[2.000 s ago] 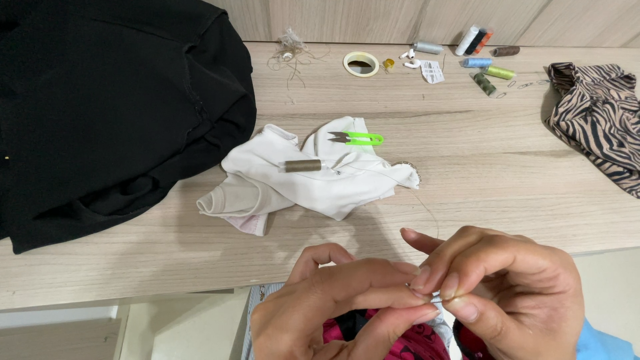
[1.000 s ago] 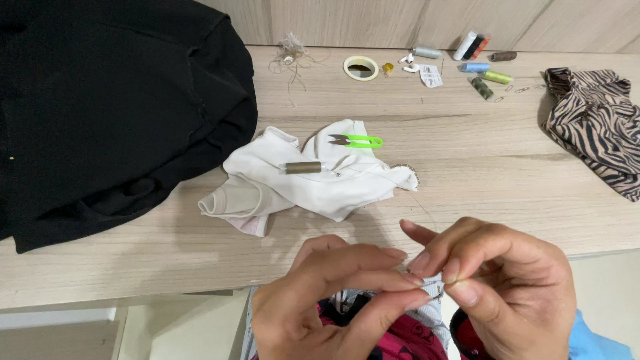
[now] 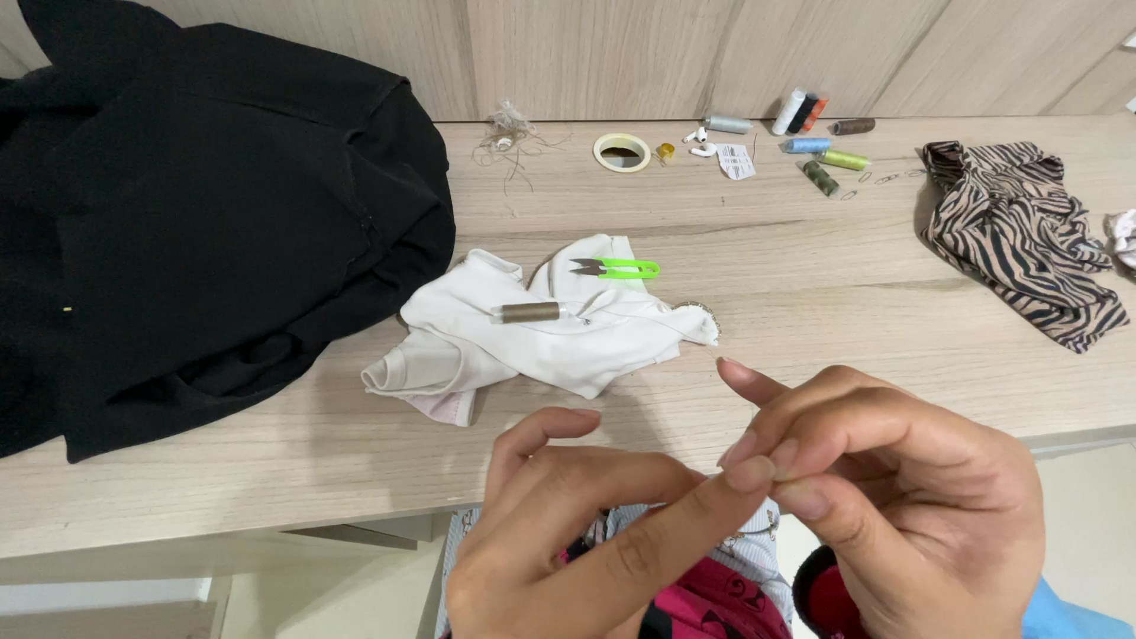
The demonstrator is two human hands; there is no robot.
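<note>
My left hand (image 3: 612, 524) and my right hand (image 3: 879, 497) meet at their fingertips in front of the table edge. Whatever is pinched between them is hidden by the fingers. Beyond them a white cloth garment (image 3: 550, 351) lies crumpled on the table. On it rest a spool of brown thread (image 3: 530, 311) and thread snips with a green handle (image 3: 626, 268). A faint thread runs from the cloth's right tip towards my right hand. Dark pink patterned fabric (image 3: 710, 595) shows below my hands.
Black fabric (image 3: 222, 222) covers the table's left side. Along the back lie a tape roll (image 3: 622, 153), white earbuds (image 3: 703, 149), a paper tag (image 3: 736, 161) and several thread spools (image 3: 845, 160). Zebra-print fabric (image 3: 1016, 231) lies at the right.
My fingertips have closed together, and the small shiny bit that showed between them earlier is now hidden. The white cloth, snips and brown spool have not moved.
</note>
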